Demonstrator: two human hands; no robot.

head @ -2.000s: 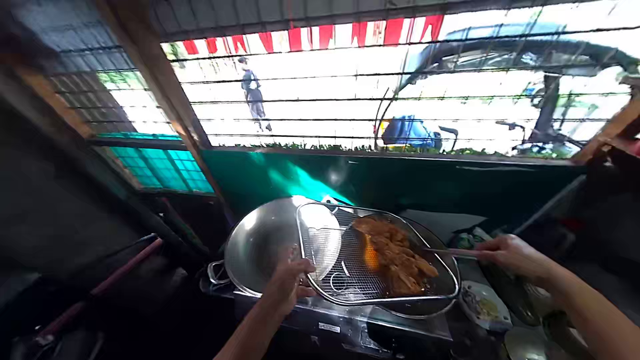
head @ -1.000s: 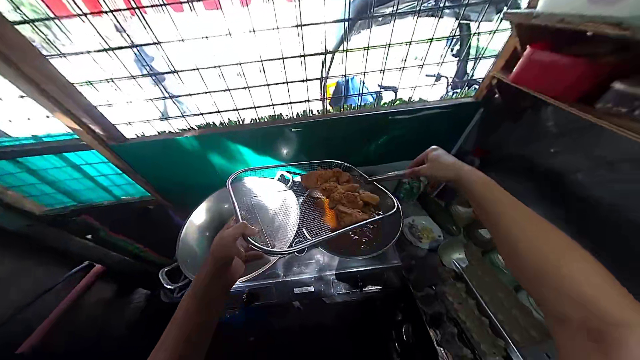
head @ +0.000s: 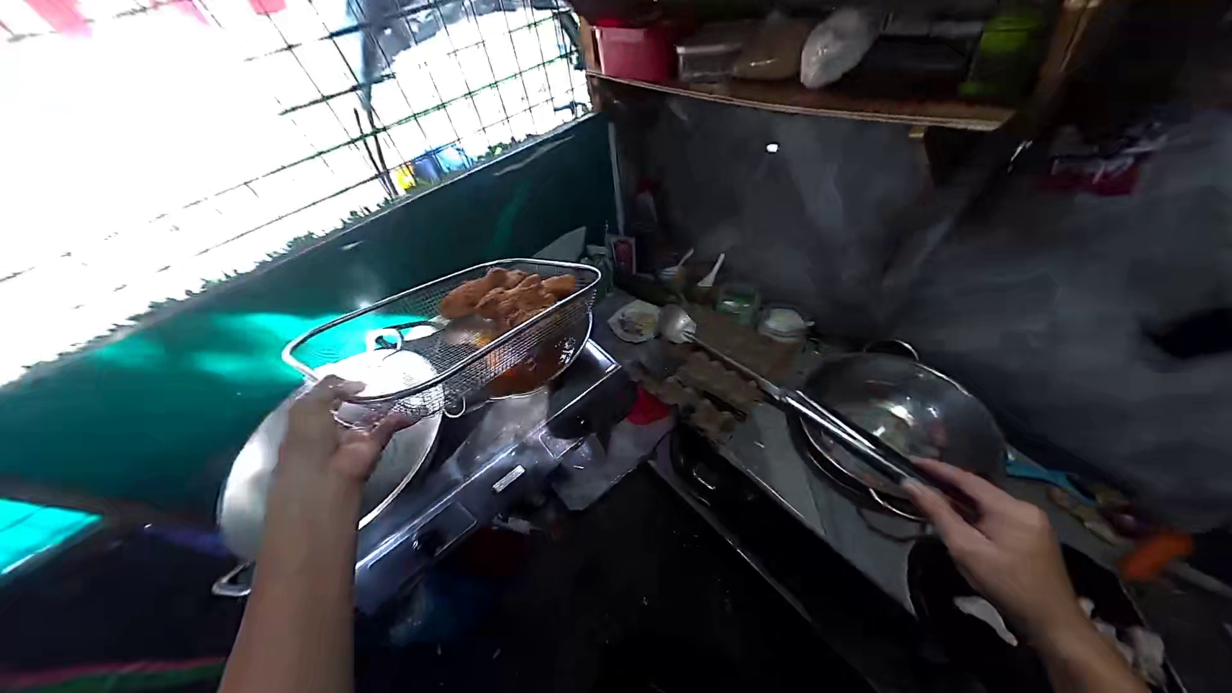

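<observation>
My left hand (head: 342, 433) grips the near left rim of a wire mesh basket (head: 443, 356), which is held tilted over the stove. Pieces of browned fried food (head: 510, 296) lie at the basket's far end. Beneath that end is a pan of dark oil (head: 539, 371); a large metal pan (head: 260, 481) stands under the left end. My right hand (head: 991, 534), at the right, is closed around the handle of a long metal ladle (head: 837, 423), whose bowl points away toward the back of the counter. Beside that hand sits a metal wok (head: 905, 414).
The gas stove (head: 462, 500) stands below the green wall (head: 481, 217) and wire-grid window. Egg trays (head: 717, 380), a small plate (head: 635, 320) and jars crowd the counter's back. Above hangs a wooden shelf (head: 818, 108) with containers. A dark pan (head: 1059, 597) holding pale pieces is at lower right.
The view has swung far to the right. My right hand has left the basket's side and now holds the ladle over the right counter. My left hand still holds the basket.
</observation>
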